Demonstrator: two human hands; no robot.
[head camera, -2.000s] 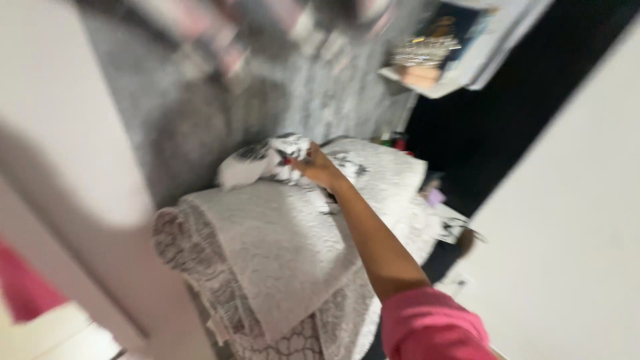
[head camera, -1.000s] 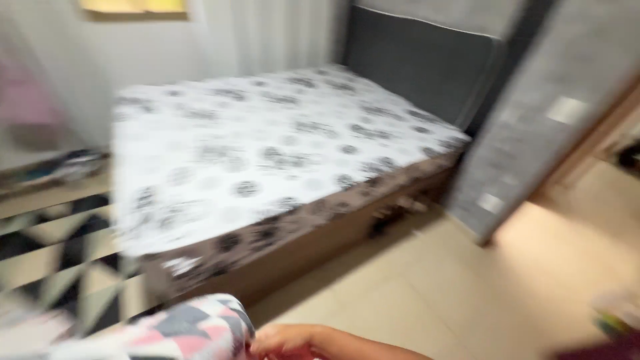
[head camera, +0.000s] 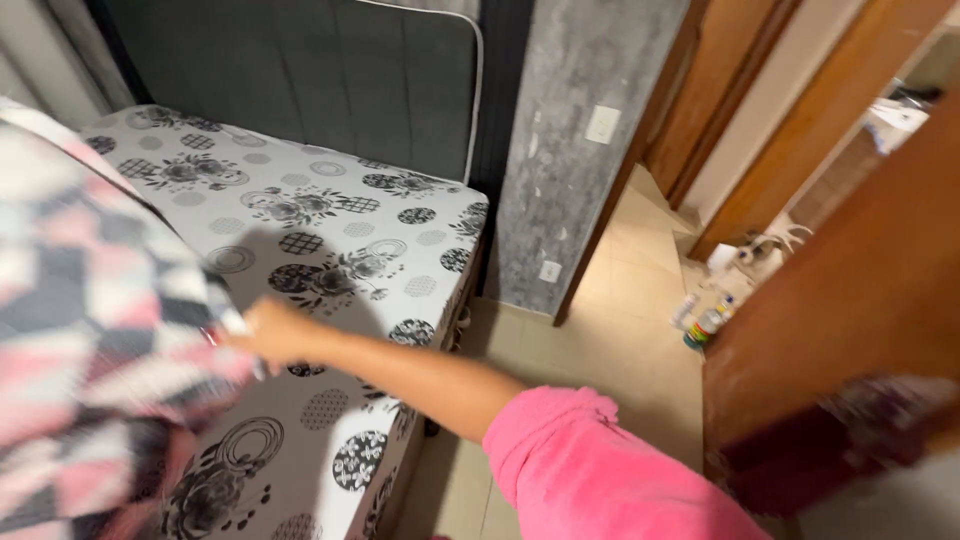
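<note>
My right hand (head camera: 274, 334), at the end of a bare forearm below a pink sleeve, grips the edge of a blanket (head camera: 97, 322) patterned in pink, grey and white geometric shapes. The blanket is blurred and fills the left side of the view, over part of the bed. Beneath and beyond it lies a mattress (head camera: 352, 240) covered in white fabric with black and grey flowers and circles. My left hand is not in view; the blanket may hide it.
A dark padded headboard (head camera: 337, 82) stands behind the mattress. Right of it is a grey wall (head camera: 559, 150) with a switch plate (head camera: 602, 124). A tiled floor (head camera: 540, 352) runs beside the bed to a doorway. A bottle (head camera: 705, 326) stands by a brown wooden door (head camera: 847, 300).
The view has swung from a pile of light bedding to the bed and now to its headboard side. The patterned blanket, low in the frame a second ago, now spreads across the left.
</note>
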